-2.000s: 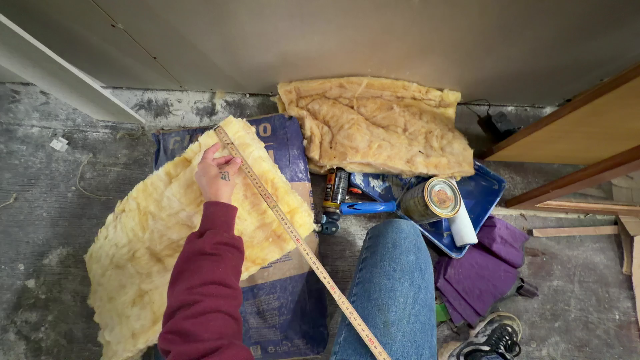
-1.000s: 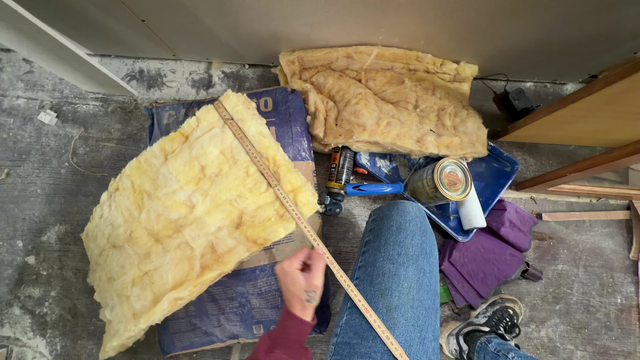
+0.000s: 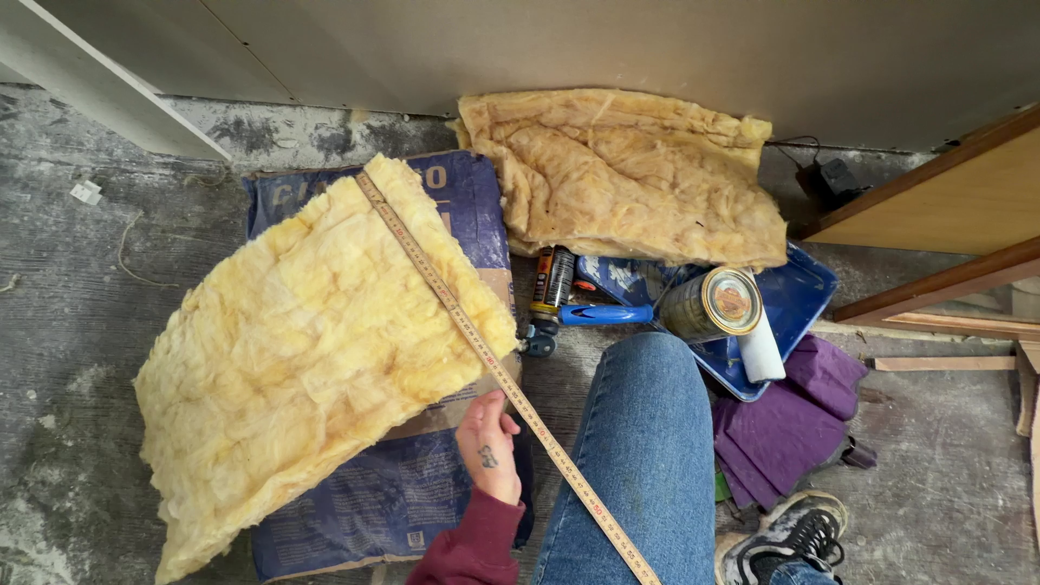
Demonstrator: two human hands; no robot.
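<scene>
A piece of yellow fiberglass insulation (image 3: 309,349) lies across a blue paper sack (image 3: 366,496) on the floor. A wooden folding rule (image 3: 504,374) runs diagonally over its right part, past its edge and across my jeans-clad leg to the bottom of the view. My left hand (image 3: 490,447) is beside the rule, below the insulation's lower right edge, over the sack. Its fingers are held together and slightly bent; whether they touch the rule or the insulation, I cannot tell. My right hand is out of view.
A second insulation piece (image 3: 626,179) lies against the wall. Near my knee are a spray can (image 3: 553,280), a blue handle (image 3: 605,315), a metal can (image 3: 719,305) and a blue paint tray (image 3: 800,284) with a white roller (image 3: 761,353). Purple fabric (image 3: 780,431) lies beside my shoe (image 3: 784,540). Wooden frames (image 3: 934,203) stand right.
My left hand has left the rule's upper end on the insulation and come down toward the lower right edge. Since a second ago it has moved slightly up. The rule still lies across the insulation.
</scene>
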